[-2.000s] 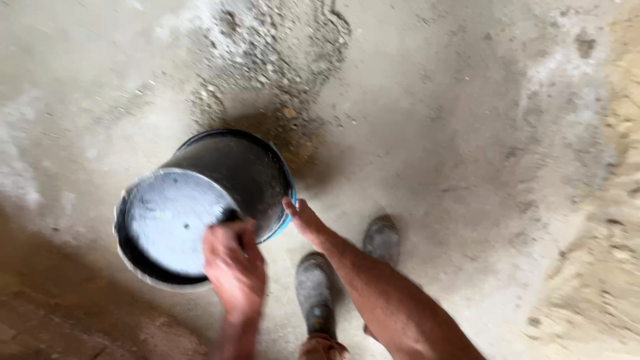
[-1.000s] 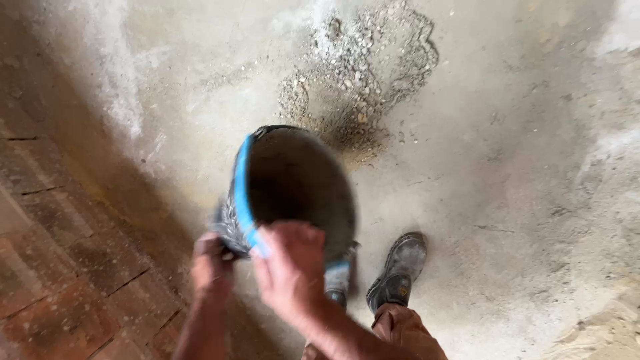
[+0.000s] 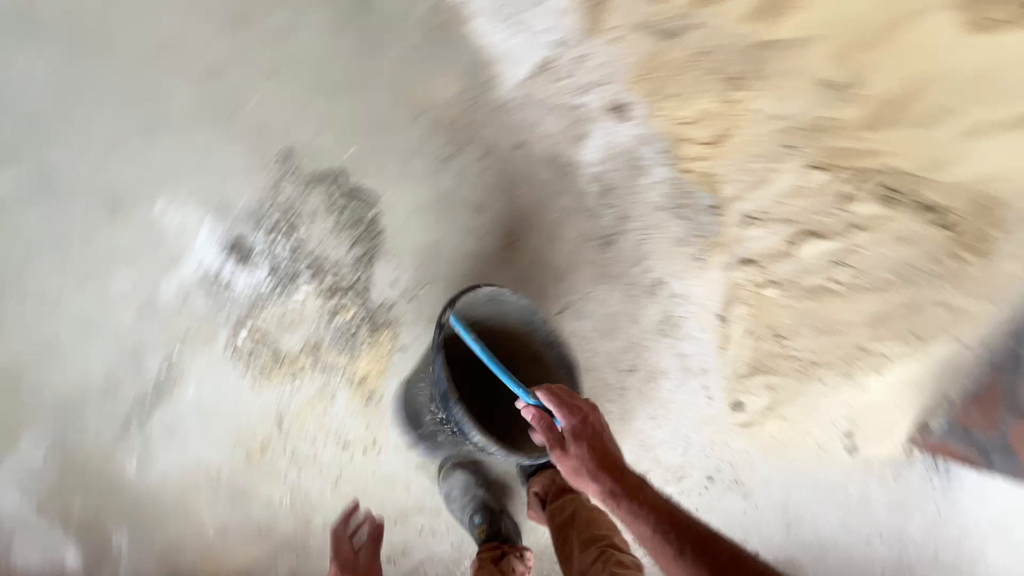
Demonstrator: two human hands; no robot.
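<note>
A black bucket (image 3: 428, 400) is tilted above my boots, its dark opening facing up toward me. Across that opening runs a blue handle (image 3: 492, 360), and my right hand (image 3: 572, 432) is closed around its lower end near the rim. My left hand (image 3: 357, 540) is at the bottom edge, away from the bucket, with its fingers apart and nothing in them. The inside of the bucket is too dark to tell what it holds.
A patch of grey rubble (image 3: 312, 264) lies on the concrete floor to the left. Pale sand (image 3: 840, 264) spreads over the right side. My boot (image 3: 480, 500) stands below the bucket. A reddish-brown surface (image 3: 980, 420) shows at the right edge.
My left hand has let go of the bucket and moved away from it. My right hand now grips the blue handle. The view has swung toward the sand.
</note>
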